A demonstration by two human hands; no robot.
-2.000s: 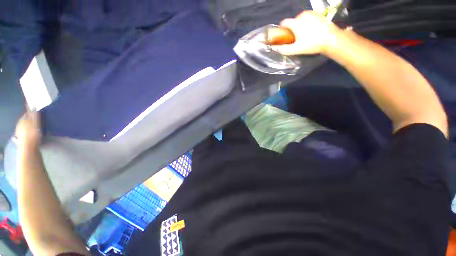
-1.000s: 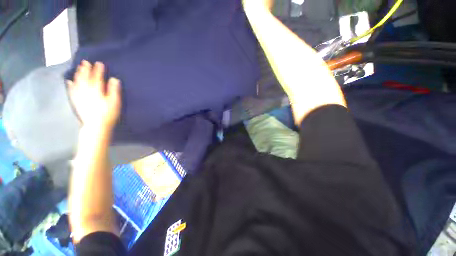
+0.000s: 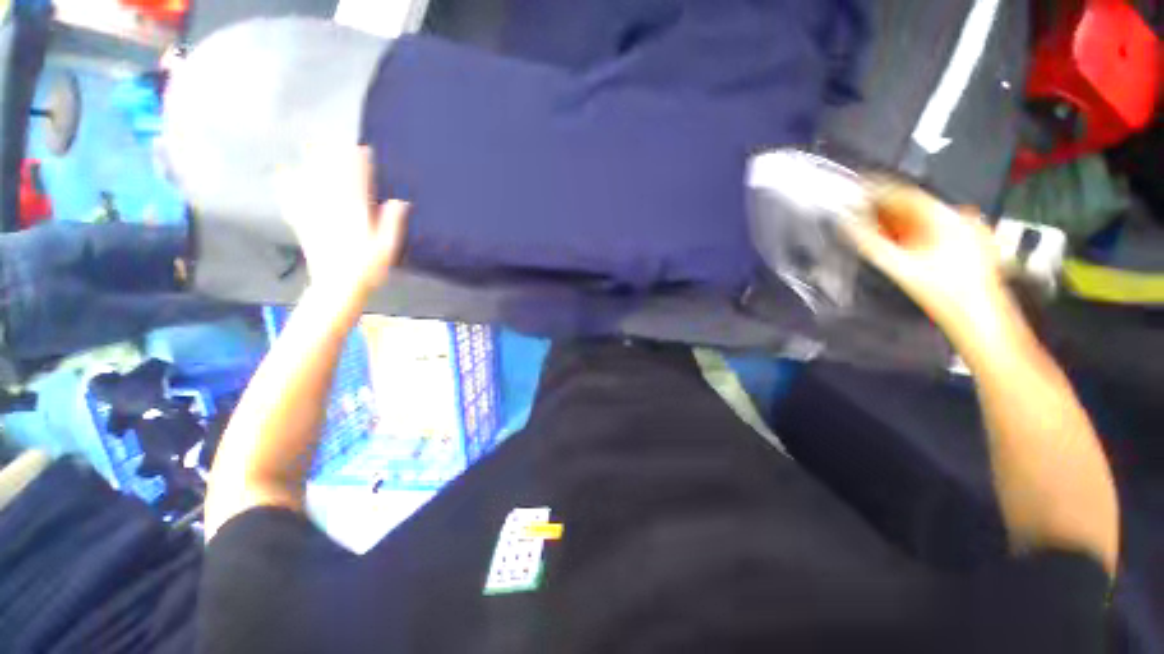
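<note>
The navy garment (image 3: 574, 166) lies over the light-grey padded board (image 3: 255, 121), whose rounded left end is bare. My left hand (image 3: 335, 224) is at the garment's left edge, over the grey padding, blurred, thumb apart from the fingers; whether it grips cloth cannot be told. My right hand (image 3: 932, 243) is closed round the orange-brown handle of the silver steam iron (image 3: 804, 224). The iron's metal body is at the garment's right edge. Its underside is hidden.
A yellow cable (image 3: 1117, 282) runs right from the iron. A white strip (image 3: 960, 77) lies on the dark tabletop. A red stool (image 3: 1111, 77) is at the upper right. A blue crate (image 3: 475, 383) is below the board. Dark cloth (image 3: 89, 562) is at the lower left.
The right hand has moved from the far cloth to the iron and taken hold of it. The garment now lies flatter along the board. The left hand is at its left edge. The view has shifted.
</note>
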